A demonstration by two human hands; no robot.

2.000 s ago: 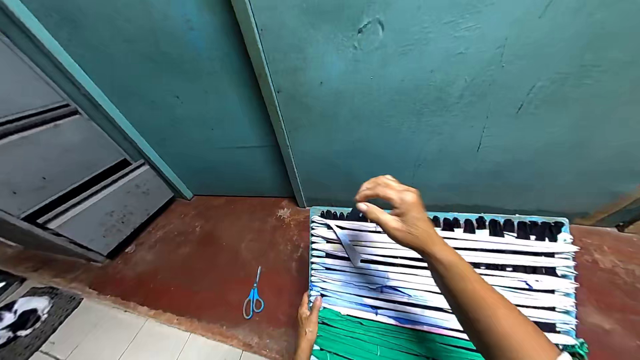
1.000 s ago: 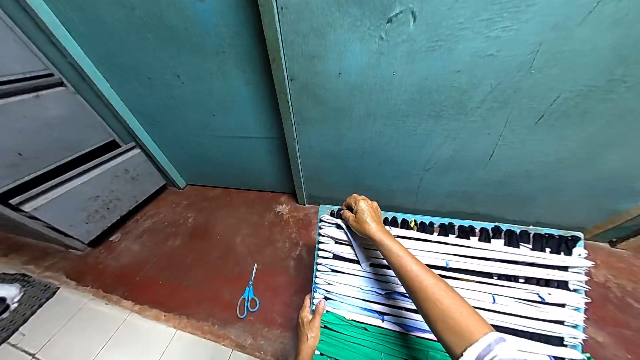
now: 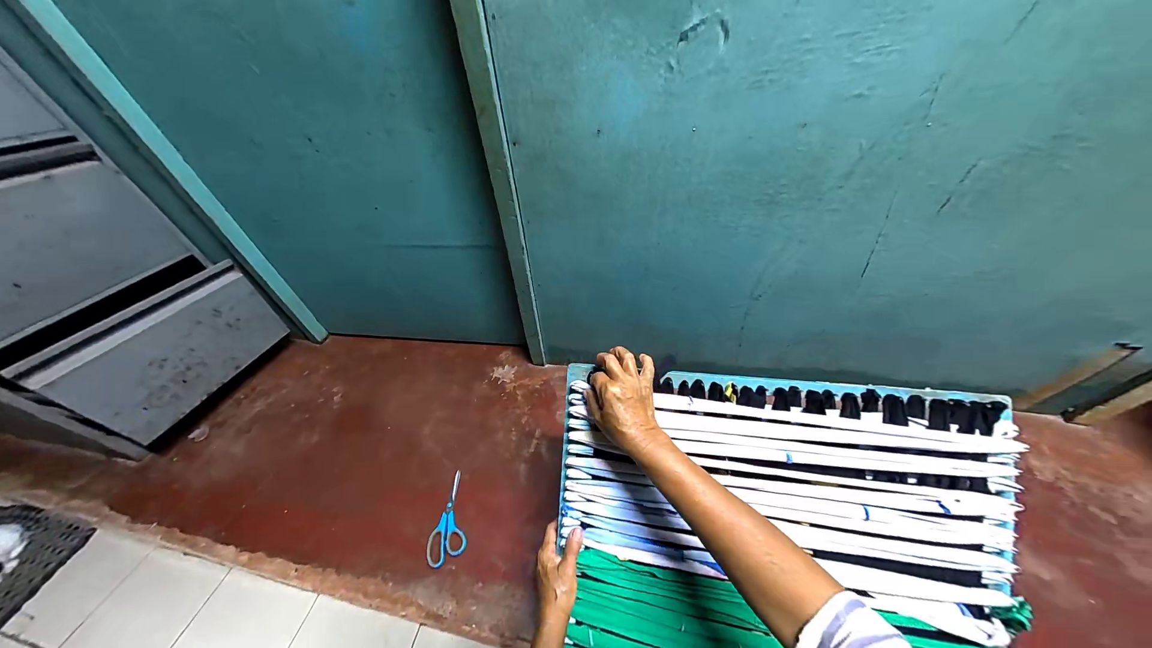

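A light-blue frame (image 3: 936, 393) strung with fabric strips lies on the floor at the lower right. White strips (image 3: 810, 438) run across it, black strips (image 3: 894, 409) run lengthwise and loop over the far edge, and green strips (image 3: 666, 598) fill the near part. My right hand (image 3: 623, 396) is at the far left corner, fingers bent down onto the strip ends; what they pinch is hidden. My left hand (image 3: 558, 571) rests against the frame's left edge, thumb on top. Blue-handled scissors (image 3: 446, 531) lie on the floor left of the frame.
A teal wooden wall (image 3: 765, 180) rises just behind the frame. Grey panels (image 3: 162, 351) lean at the left. Pale tiles (image 3: 243, 603) border the red floor (image 3: 378, 432) at the lower left, with a dark woven mat (image 3: 45, 549) holding something white.
My right hand was raised above the frame two seconds ago and has come down to its far left corner. The white strip end hanging there earlier is no longer visible. My left hand stays at the left edge.
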